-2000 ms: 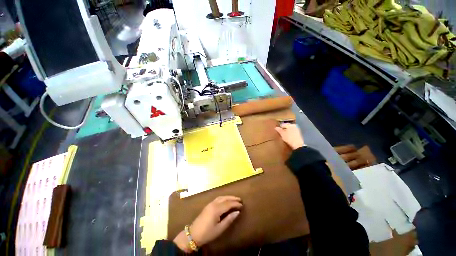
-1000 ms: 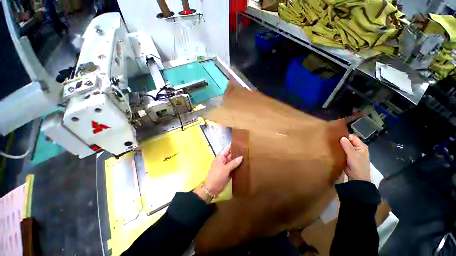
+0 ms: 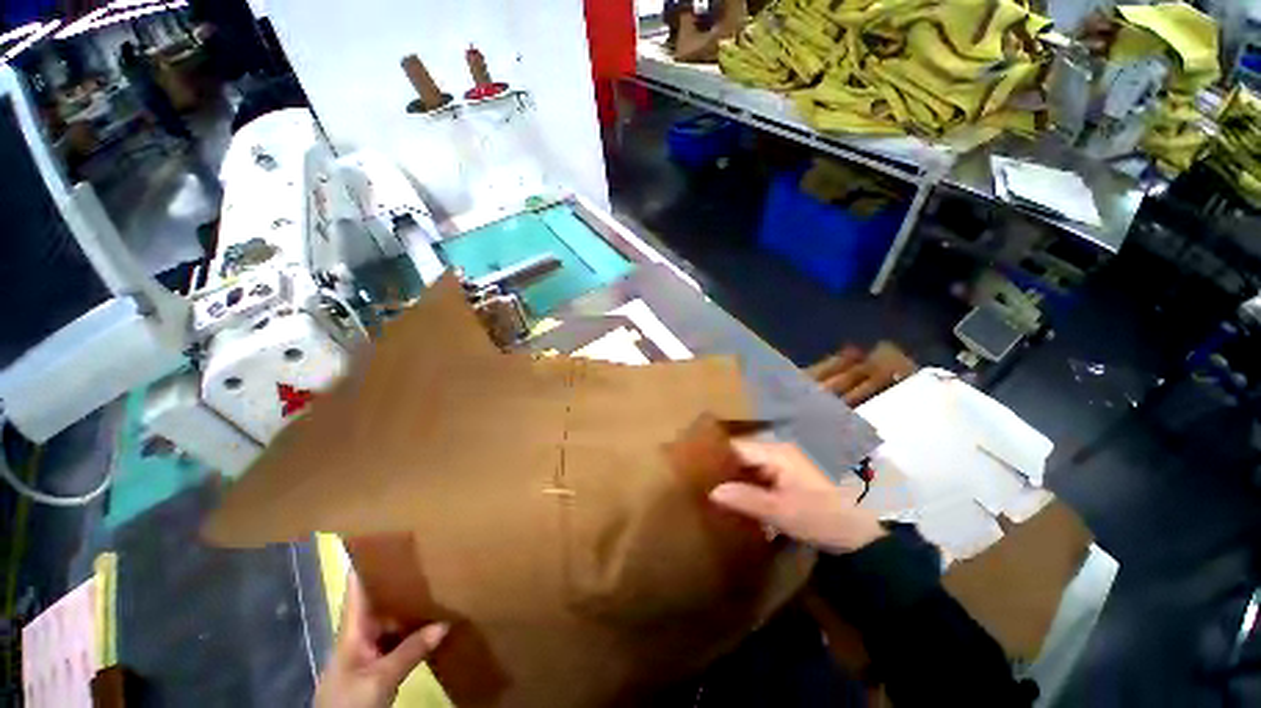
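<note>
A large brown panel (image 3: 553, 470) with a centre crease is held up in front of me. It hides most of the template and yellow plate; a yellow edge (image 3: 332, 567) shows at its left. Darker reddish-brown strips lie on the panel, one near each hand. My left hand (image 3: 371, 657), at the bottom and cut off by the frame edge, grips the panel's lower left by the strip. My right hand (image 3: 788, 491) grips it at the right, by the other strip. The white machine head (image 3: 270, 374) stands behind, partly covered.
The marked sheet (image 3: 62, 650) is at lower left. Brown pieces (image 3: 1023, 574) lie on the white side surface (image 3: 940, 443) at right. A teal bed (image 3: 526, 263) and thread cones (image 3: 426, 83) are behind. Blue bins (image 3: 827, 228) stand under a bench heaped with mustard-yellow pieces (image 3: 899, 62).
The panel has come off the table since the earliest frame. In the last second it has moved left across the machine head and spread out. Both hands have moved lower, still holding it.
</note>
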